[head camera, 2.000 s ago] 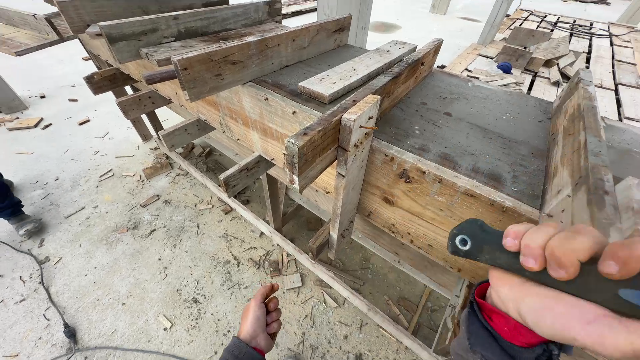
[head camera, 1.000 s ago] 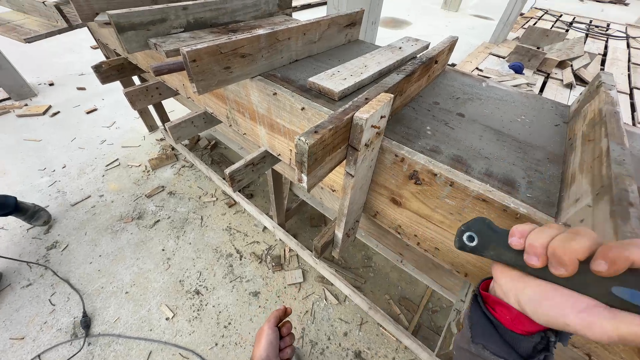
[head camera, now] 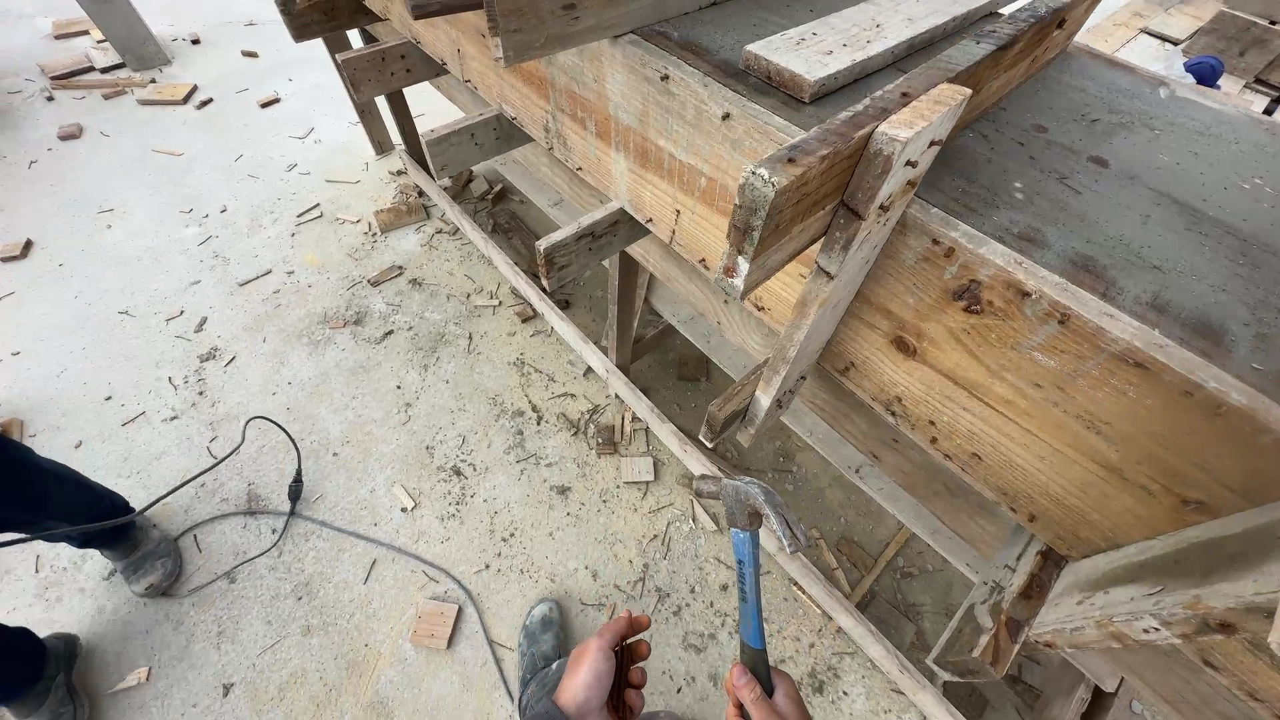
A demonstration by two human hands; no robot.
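Observation:
In my right hand, at the bottom edge, is a claw hammer with a blue and black handle, its steel head upward. Beside it on the left, my left hand is curled around several thin, dark, rusty-looking pieces, perhaps nails; they are partly hidden by the fingers. Beyond the hammer stands the wooden stair formwork, filled with grey concrete. An upright wood brace leans against a riser board on its side. Neither hand touches the formwork.
A long wooden pole runs diagonally below the formwork. Wood scraps and splinters litter the concrete floor. A black cable with a connector curves across the left. Another person's legs and boots stand at the left edge.
My right hand has moved from the right side down to the bottom centre, and the hammer's head now shows. My left hand now shows dark pieces in it. The view has shifted.

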